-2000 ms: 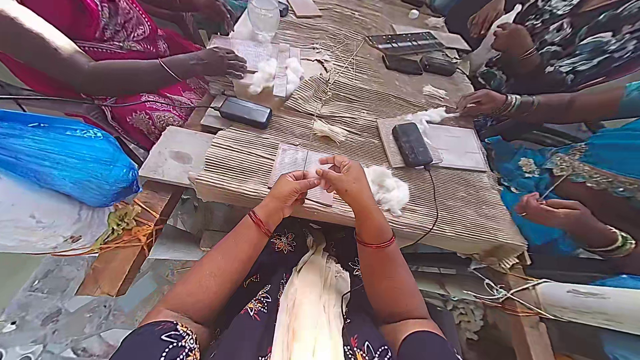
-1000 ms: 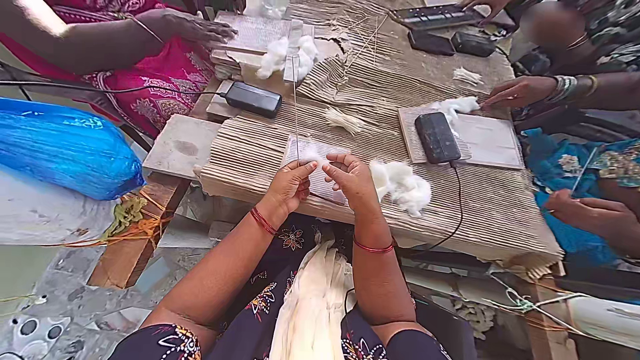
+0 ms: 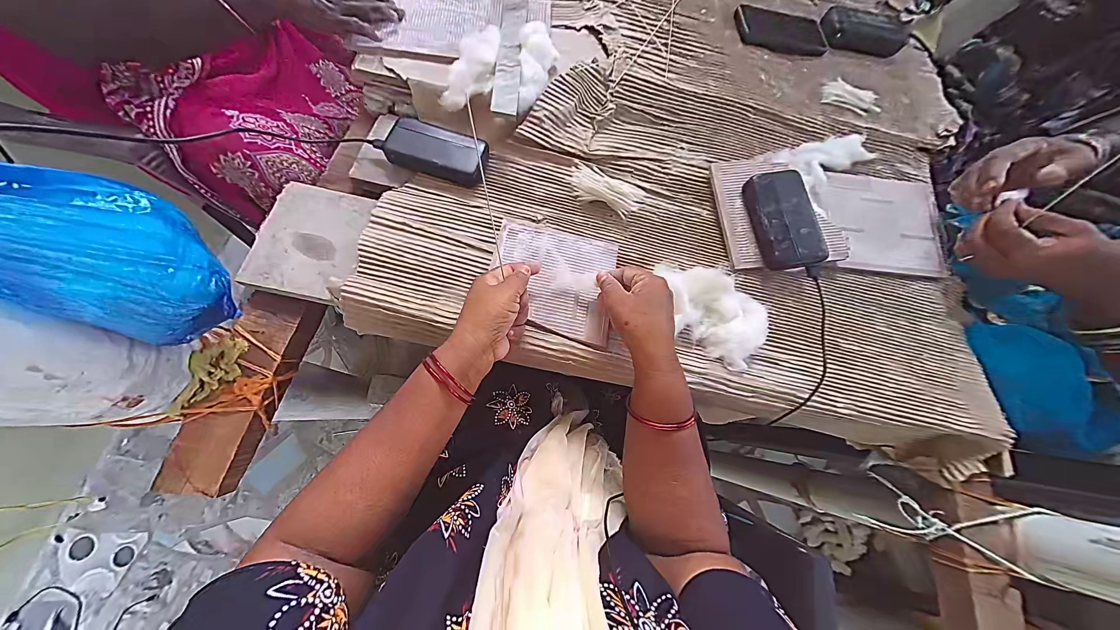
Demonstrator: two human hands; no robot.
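Observation:
My left hand (image 3: 499, 311) pinches a thin stick (image 3: 483, 184) between thumb and fingers; the stick slants up and away past the table's near part. My right hand (image 3: 639, 306) is closed at the fingertips beside it, at the right edge of a ribbed, pale translucent board (image 3: 560, 262). A faint wisp of white cotton seems to stretch between the two hands over this board. Just right of my right hand lies a loose heap of white cotton (image 3: 722, 315). A bundle of cotton wicks (image 3: 606, 191) rests behind the board.
Corrugated cardboard (image 3: 420, 262) covers the table. A black power adapter (image 3: 436, 150) lies at left, another (image 3: 785, 219) at right on a ribbed board, its cable running toward me. A blue plastic bag (image 3: 105, 254) is far left. Co-workers' hands (image 3: 1041, 227) work at right; another hand (image 3: 354, 16) rests upper left.
My hands were together at the fingertips and have moved apart, showing the ribbed board between them. The co-worker's hands at right have come together around something white.

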